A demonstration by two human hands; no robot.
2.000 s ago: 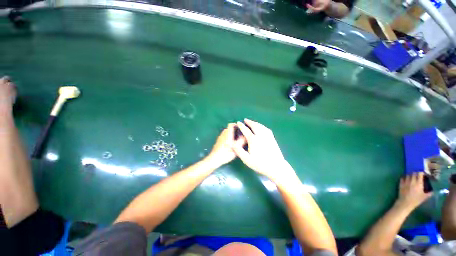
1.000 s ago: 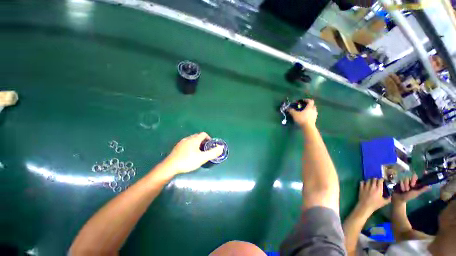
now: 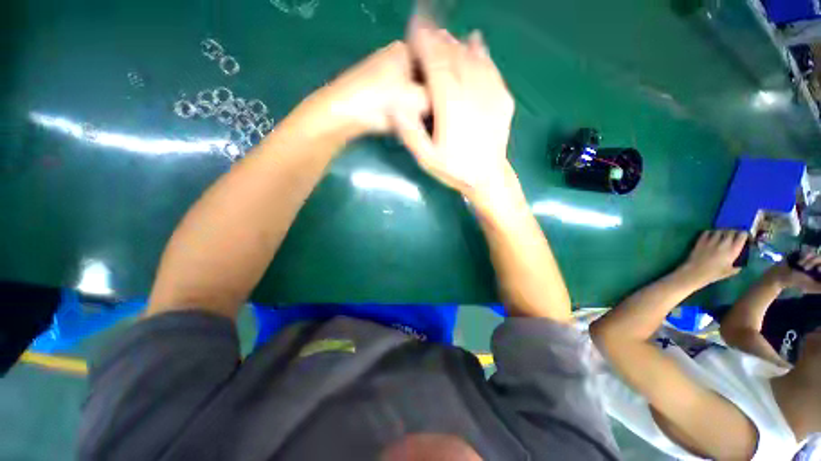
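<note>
My left hand (image 3: 374, 94) and my right hand (image 3: 468, 112) are together at the top centre, blurred. A dark part (image 3: 427, 121) shows as a thin strip between them; the fingers hide most of it, so its shape cannot be told. A black tubular housing (image 3: 585, 178) lies on its side to the right, apart from my hands. Its open end faces right, with a green spot and thin red wire at the mouth. A small black round part (image 3: 581, 144) with shiny marks lies against its left end.
Several small silver rings (image 3: 225, 108) lie in a cluster left of my forearm. A faint clear ring (image 3: 297, 7) is at the top edge. At right, a neighbour's hand (image 3: 716, 255) rests near a blue box (image 3: 765, 191). The green bench's near edge runs before my body.
The view has tilted down towards my body. My right hand has left the wired housing and joined my left hand. The housing has turned, its open end now facing right.
</note>
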